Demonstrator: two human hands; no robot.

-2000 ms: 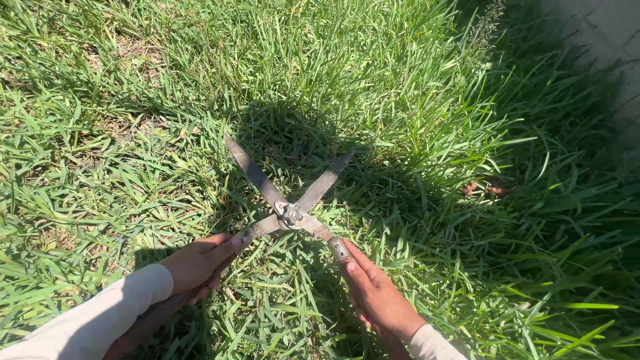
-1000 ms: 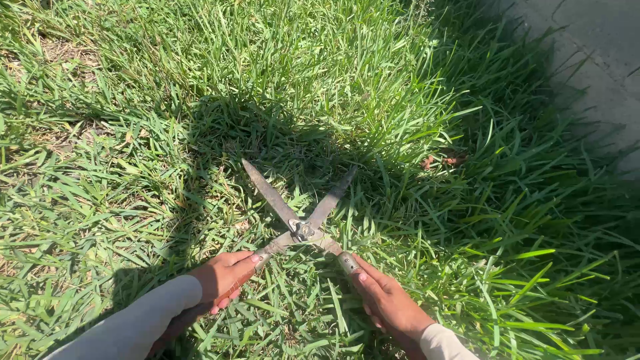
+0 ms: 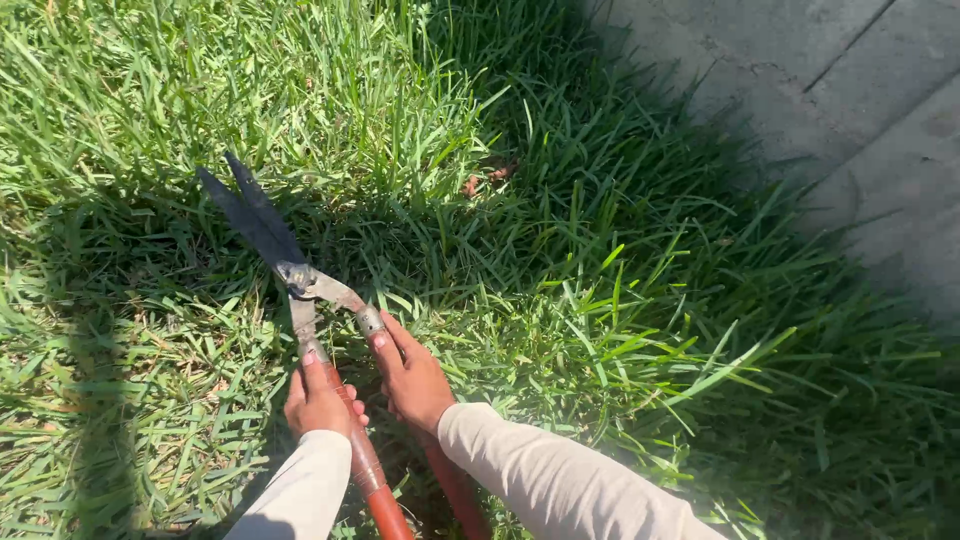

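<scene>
A pair of hedge shears (image 3: 300, 279) with dark metal blades and reddish handles lies across the lower left of the view, over the grass. Its blades are nearly together, with a narrow gap at the tips, and point up and left. My left hand (image 3: 321, 401) grips the left handle just below its metal collar. Around the upper part of the right handle is my right hand (image 3: 411, 379), thumb along the collar. Grass (image 3: 360, 225) surrounds the blades, partly in shadow.
Taller grass (image 3: 645, 225) grows in shade along a grey concrete surface (image 3: 847, 112) at the upper right. Small reddish-brown bits (image 3: 487, 178) lie in the grass above and right of the shears.
The blades were spread wide and are now nearly together. Both hands have come close to each other, and the shears now point further left. The view has shifted, showing more concrete.
</scene>
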